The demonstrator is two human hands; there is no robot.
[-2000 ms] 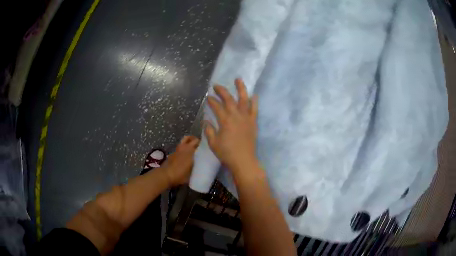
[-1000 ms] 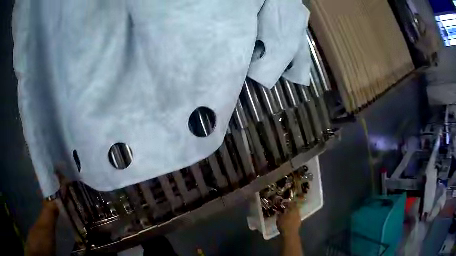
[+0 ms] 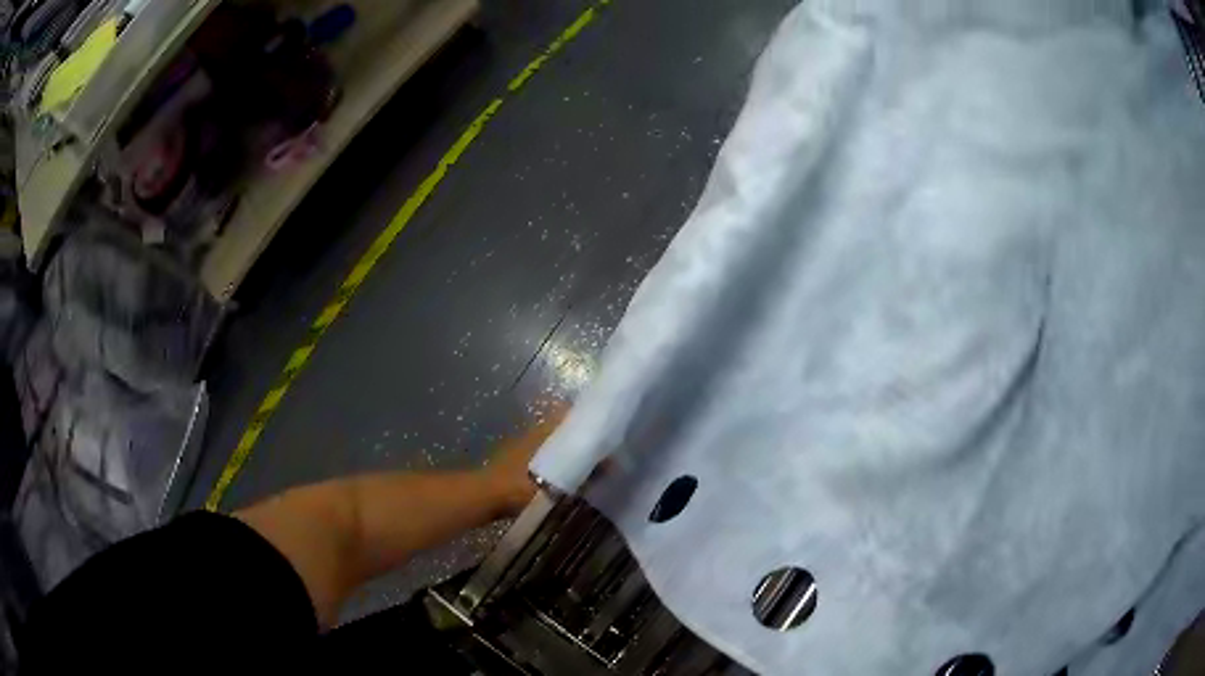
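Observation:
The large pale blue-grey panel (image 3: 912,357) lies over the rack of metal bars (image 3: 582,594) and hangs over its left side. Dark round holes, such as one (image 3: 785,598), run along its near edge, with shiny bars showing through. My left hand (image 3: 535,449) is at the panel's lower left corner, beside the rack's end. Its fingers are mostly hidden behind the panel edge, so its grip cannot be told. My right hand is not in view.
A grey speckled floor (image 3: 489,291) with a yellow line (image 3: 377,244) lies left of the rack. A worktable (image 3: 330,145) with dark and pinkish items stands at upper left. Grey bagged goods (image 3: 112,383) are at far left.
The view has swung left, away from the white clip bin. My right hand, one second ago in that bin, is out of view. My left hand is still at the panel's corner.

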